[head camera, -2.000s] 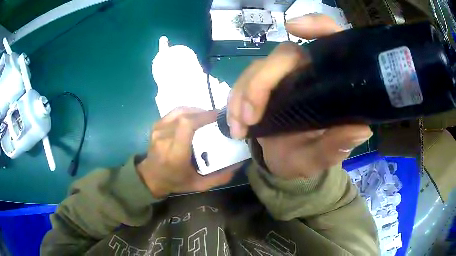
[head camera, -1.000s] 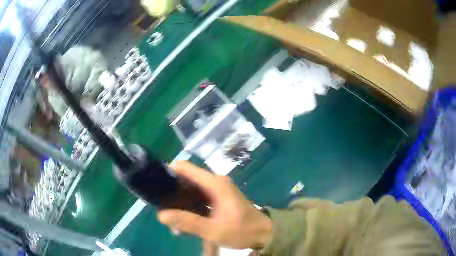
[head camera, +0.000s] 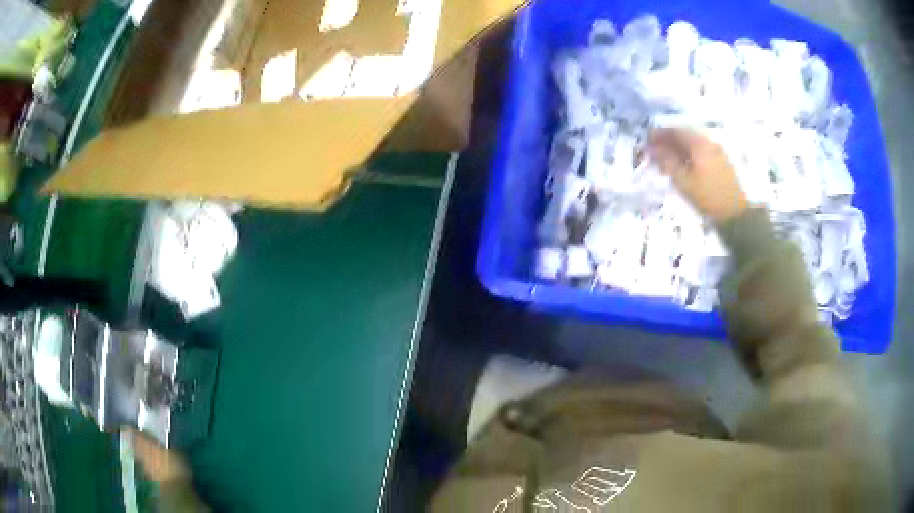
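Observation:
The deep blue plastic bin (head camera: 506, 210) is at the right, full of white plastic mounting parts (head camera: 631, 235), many overexposed. My right hand (head camera: 697, 170) is inside the bin, on top of the parts near its middle; its fingers are blurred and I cannot tell whether they hold a part. My left hand (head camera: 155, 461) is small and blurred at the lower left, beside the screw feeder (head camera: 125, 376); what it holds, if anything, does not show.
An open cardboard carton (head camera: 231, 150) holding white pieces stands at the upper left on the green bench (head camera: 311, 321). Flat white plates (head camera: 190, 250) lie below its flap. A dark blurred bar (head camera: 50, 293), possibly the screwdriver, reaches in from the left edge. Rows of white parts are at the far left.
The view has swung right to the bin. My right hand has let go of the black screwdriver and is now in the bin. My left hand, earlier on the white unit, is at the lower left.

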